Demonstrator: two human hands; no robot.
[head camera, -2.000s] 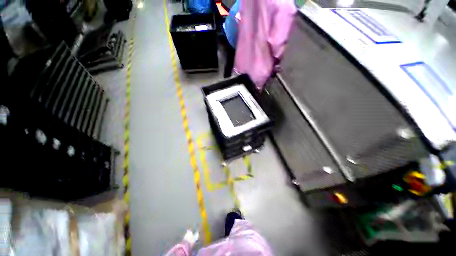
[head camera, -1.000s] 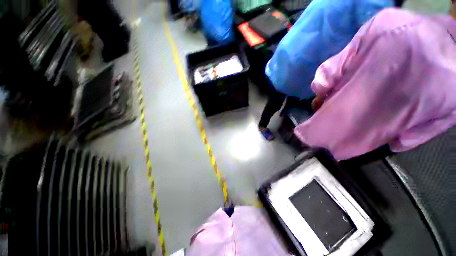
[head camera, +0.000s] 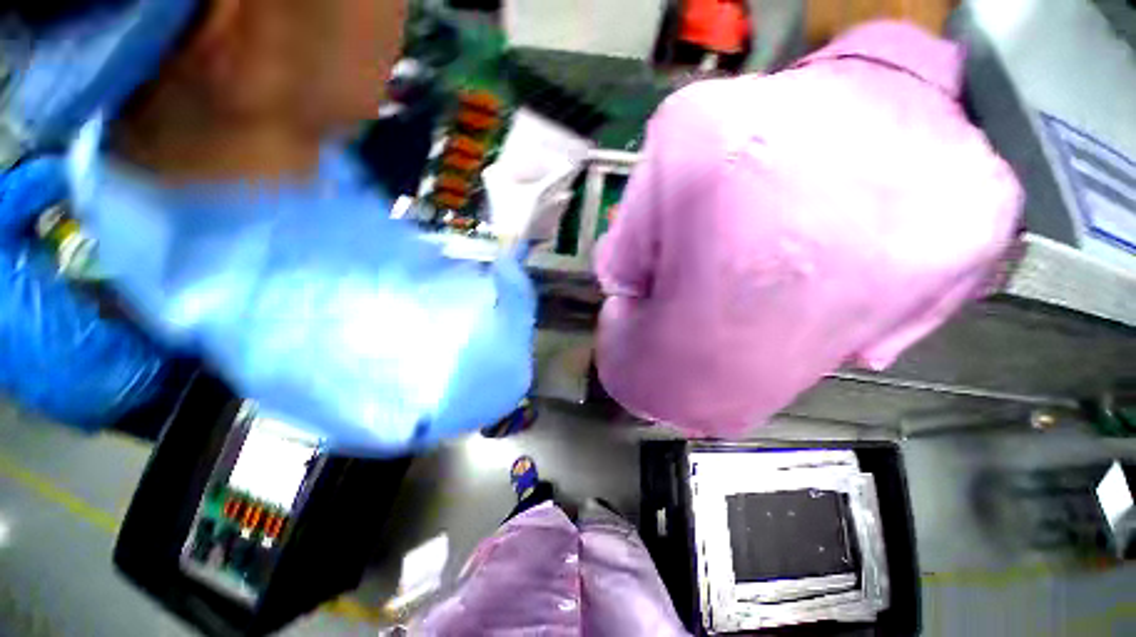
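A blurred white shape (head camera: 424, 570) beside my pink smock at the lower left may be my gloved left hand or a paper; its edges are unclear. My right hand is not in view. A black bin (head camera: 906, 535) at the lower right holds stacked pale rectangular board carriers (head camera: 716, 597) with a dark centre. A black bin (head camera: 150, 523) at the lower left holds a green populated board (head camera: 249, 516) with orange-red coils and a white block. Another populated board (head camera: 459, 156) lies on the bench, partly hidden by a white-gloved hand.
A person in a blue smock (head camera: 336, 311) and a person in a pink smock (head camera: 810, 237) stand close in front at the bench. Blue cloth (head camera: 62, 336) shows at the left edge. Grey machine panels (head camera: 972, 361) run along the right. A metal rail frame (head camera: 579, 230) lies between the two people.
The view has moved up to the bench and turned right. The two people are now much closer, the carrier bin is lower right, and the board bin has come near at the left.
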